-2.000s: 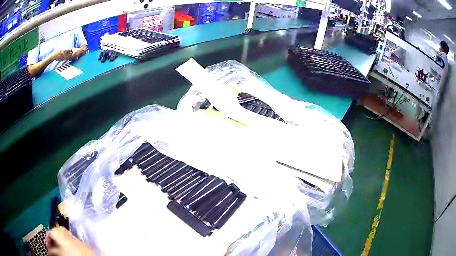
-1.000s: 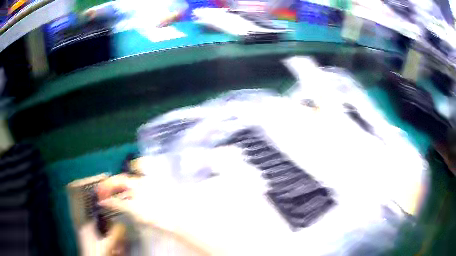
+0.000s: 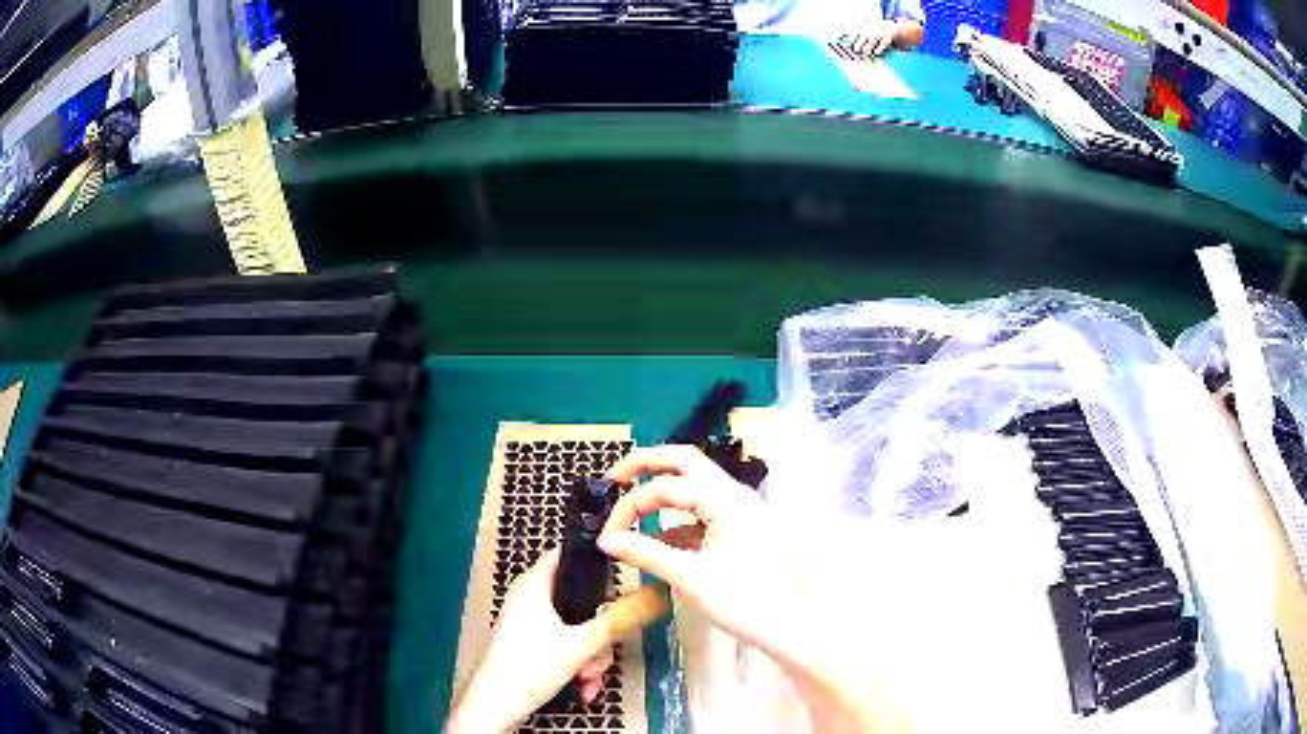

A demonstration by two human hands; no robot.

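Note:
My left hand (image 3: 552,645) is shut on black plastic parts (image 3: 582,552), held upright above the pad sheet. A yellow-orange cover shows on one of its fingers. My right hand (image 3: 695,523) is at the top of these parts, thumb and forefinger close together; whether a small pad is between them cannot be told. The tan pad sheet (image 3: 528,495) with rows of dark shapes lies under my hands. A loose pile of black parts (image 3: 712,416) lies behind my right hand, partly hidden by it.
Stacked black trays (image 3: 201,473) stand at left. Black parts in rows (image 3: 1097,516) lie on white packing (image 3: 917,617) inside a clear plastic bag (image 3: 889,323) at right. A dark green channel (image 3: 602,237) runs across behind the teal mat (image 3: 473,394). Another person's hand (image 3: 900,35) is beyond.
The view has swung left and down, so the stacked trays and pad sheet now show fully. Both hands now show clearly near the middle, with the black parts upright in my left hand.

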